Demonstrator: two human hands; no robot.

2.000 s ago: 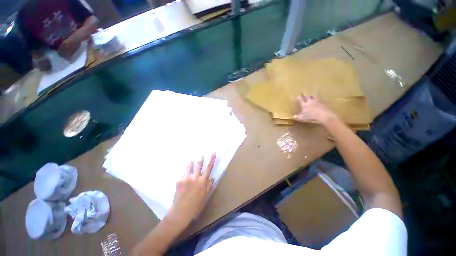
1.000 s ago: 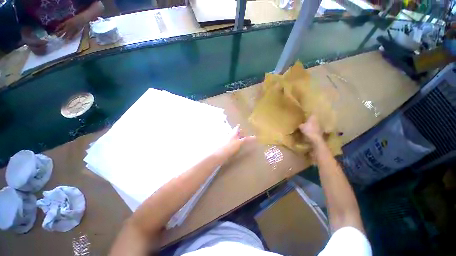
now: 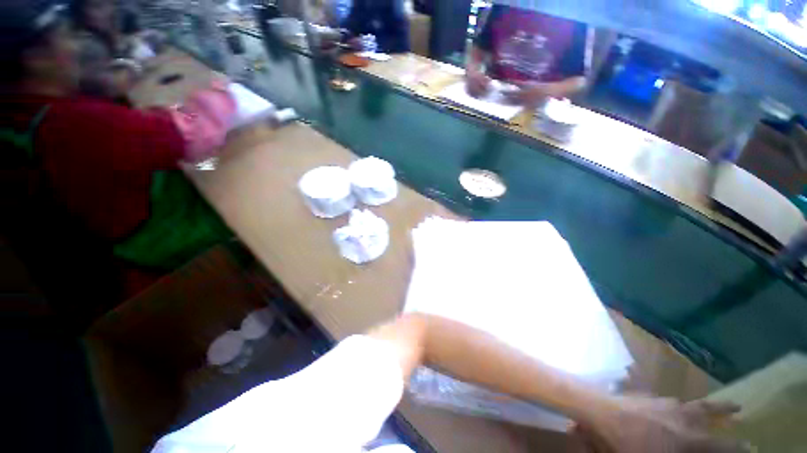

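Observation:
A fanned stack of white paper sheets (image 3: 513,292) lies on the cardboard-covered table. My left arm reaches across its near side, and my left hand (image 3: 659,426) is blurred at the lower right, past the stack. A kraft paper sheet (image 3: 772,403) shows beside the fingers, cut off by the right edge; I cannot tell if the hand holds it. My right hand is out of the picture. Three wrapped white pieces stand left of the stack: one flat-topped (image 3: 326,190), one behind it (image 3: 372,180) and one with crumpled folds up (image 3: 362,236).
A small round item (image 3: 482,183) lies on the green conveyor belt (image 3: 398,142). An open carton (image 3: 133,354) at lower left holds wrapped white discs (image 3: 226,348). A person in red (image 3: 106,168) sits at left; another person (image 3: 531,53) works across the belt.
The view has swung left, bringing the carton and the person in red into sight. My left hand has moved right past the stack. My right hand and most of the kraft sheets have left the picture.

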